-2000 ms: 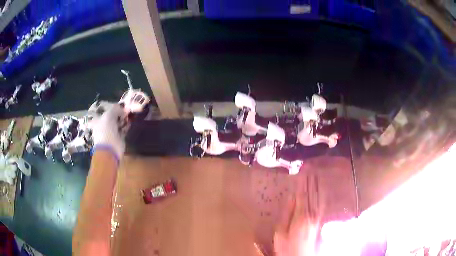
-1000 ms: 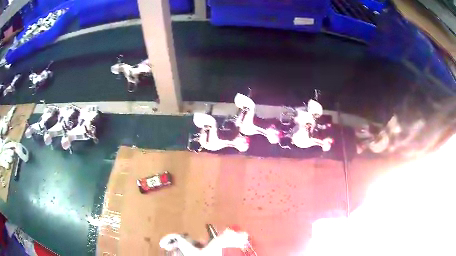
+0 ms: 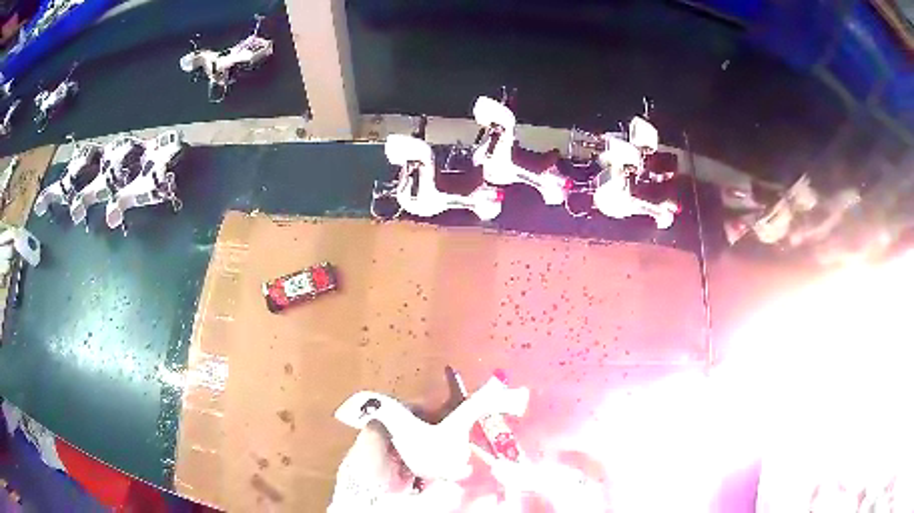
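A white toy scooter body is at the lower centre, tilted, above the brown cardboard. My left hand, in a whitish glove and cut off by the bottom edge, is at its left part and holds it. A narrow red-and-white item shows at the scooter's right end, with a dark thin part above it. My right hand seems to be a pale, washed-out shape beside it. Glare hides its fingers and what they hold.
A small red-and-black item lies on the spotted cardboard. Three white scooters stand along its far edge, three more at left. Scooters sit on the dark conveyor behind a pale post. Glare covers the right.
My left hand has come back from the left scooter group to the lower centre. One scooter has left the centre row. The view has tilted down, and the conveyor scooter has shifted left.
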